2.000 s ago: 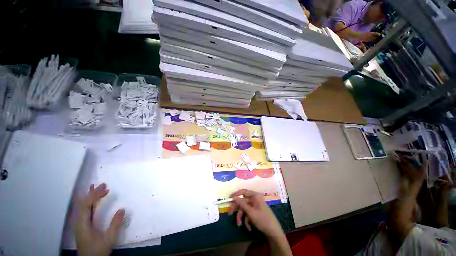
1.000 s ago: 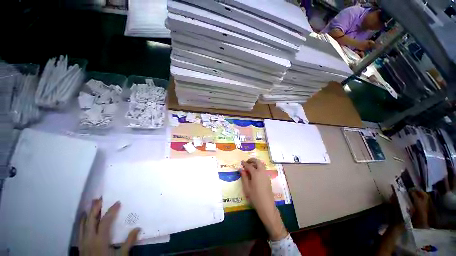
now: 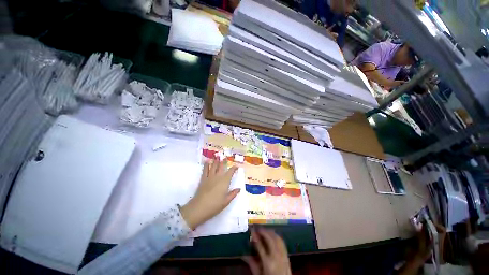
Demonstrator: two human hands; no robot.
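Observation:
A white panel (image 3: 161, 185) lies flat in front of me on the white sheet. My left hand (image 3: 212, 190) reaches across its right part, fingers spread, with fingertips by small white pads (image 3: 237, 158) on the coloured printed sheet (image 3: 273, 207). No thing shows in its grip. My left forearm covers the panel's near part. My right hand (image 3: 269, 251) is low at the bench's front edge, blurred and cut off by the picture's bottom; whether it holds something is unclear. A small white piece (image 3: 280, 183) lies on the coloured sheet.
A leaning panel pile (image 3: 64, 188) is at left. Clear boxes of small parts (image 3: 185, 111) and white strips (image 3: 99, 80) stand behind. A tall panel stack (image 3: 268, 70) is at centre back. Another panel (image 3: 321, 166) lies right of the sheet. Other workers are at right and behind.
My left hand has moved from the panel's near left to its far right, beside the pads. My right hand has drawn back from the coloured sheet to the front edge. The view has shifted left.

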